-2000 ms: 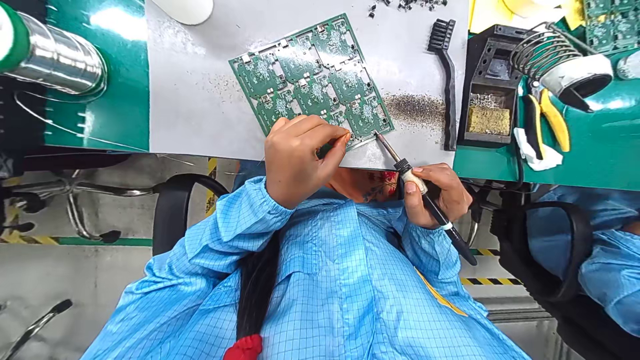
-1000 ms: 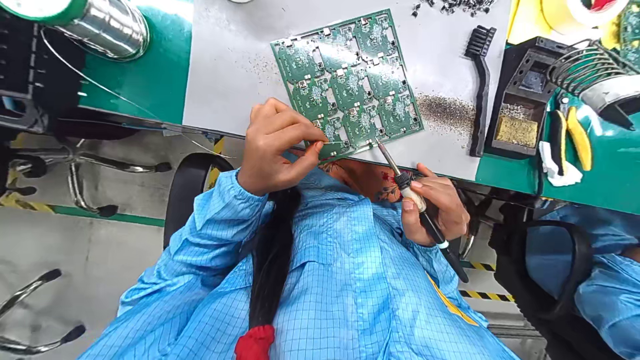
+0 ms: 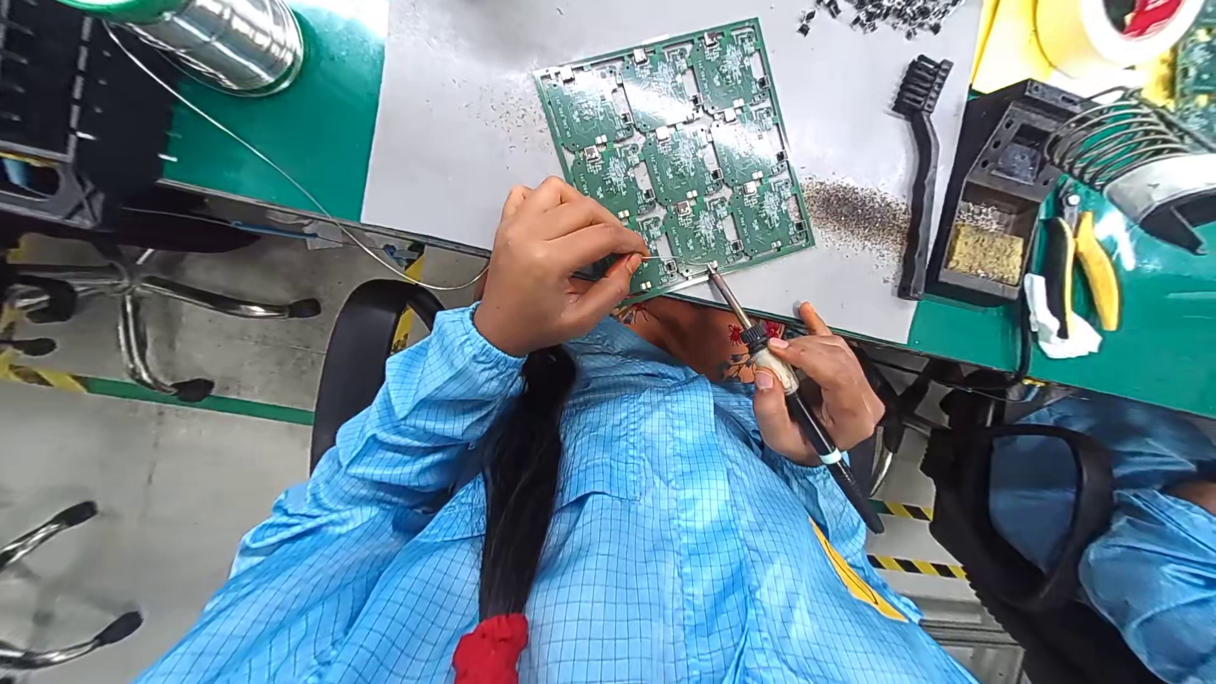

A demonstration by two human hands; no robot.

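A green panel of printed circuit boards [image 3: 679, 152] lies on a grey mat at the table's near edge. Over its lower left part is my left hand [image 3: 560, 261], its thumb and fingertips pinching the end of a thin solder wire [image 3: 275, 163]. The wire loops back to a large spool [image 3: 237, 43] at the upper left. My right hand [image 3: 822, 385] grips a soldering iron [image 3: 798, 404] by its handle, below the panel's lower right. The iron's tip touches or nearly touches the board's near edge, a little right of the solder end.
On the right are a black brush [image 3: 920, 171], a soldering stand [image 3: 993, 190] with a yellow sponge, a coiled iron holder [image 3: 1130, 142] and yellow-handled pliers [image 3: 1097, 271]. Small black parts [image 3: 883, 14] lie at the back. A person's blue sleeve [image 3: 1154, 570] shows at lower right.
Since the oldest frame the view has shifted, bringing more of the solder spool and wire into sight. Both hands keep their hold near the panel's lower edge.
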